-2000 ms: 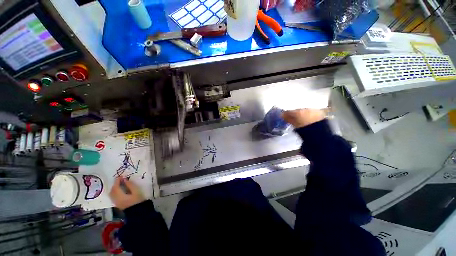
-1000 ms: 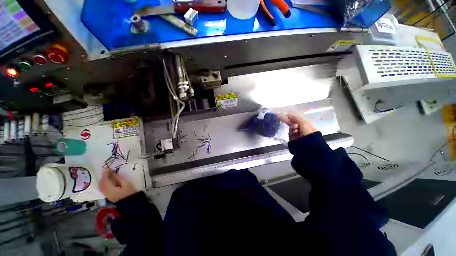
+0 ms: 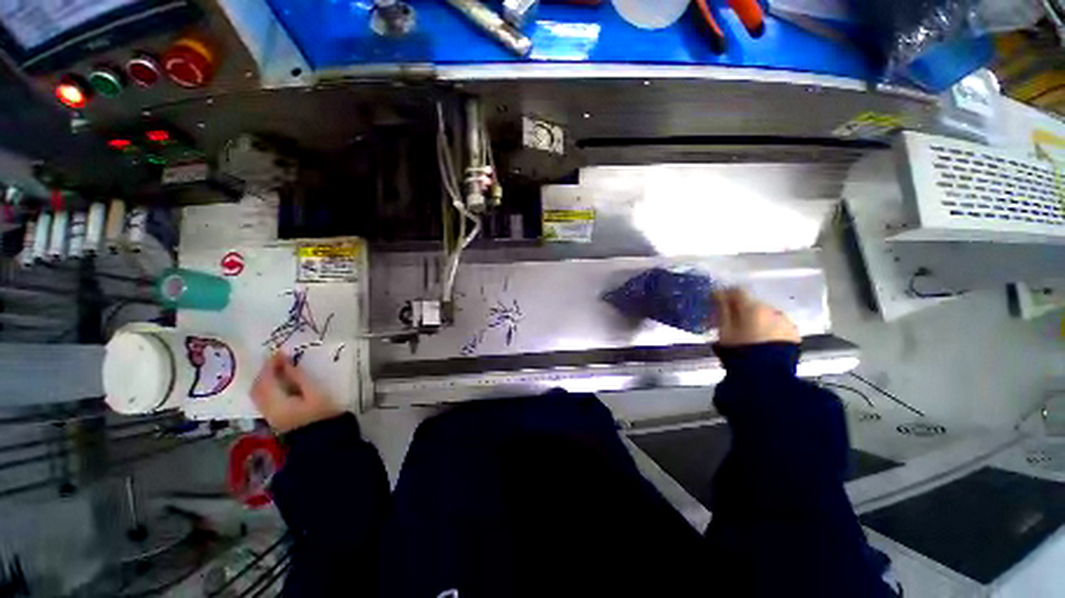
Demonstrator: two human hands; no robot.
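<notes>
A clear plastic bag filled with dark blue wire pieces (image 3: 675,297) lies in the right part of the grey metal output tray (image 3: 561,383). My right hand (image 3: 751,320) is at the bag's right end, its fingers on the plastic. Several short cut wire pieces (image 3: 502,320) lie loose in the tray left of the bag. My left hand (image 3: 290,395) is over the white side ledge, just below a small pile of longer red and blue wires (image 3: 300,320). Its fingers are curled; whether they hold a wire is too blurred to tell.
A white lidded tub (image 3: 140,369) and a teal tape roll (image 3: 196,289) stand on the left ledge. Control buttons (image 3: 143,69) are at the upper left. The blue mat (image 3: 631,49) with tools runs along the top. A white perforated cover (image 3: 987,187) is at the right.
The view has shifted. The bag now lies more stretched out, its filled end pointing left, with my right hand still at its right end. My left hand stays below the wire pile.
</notes>
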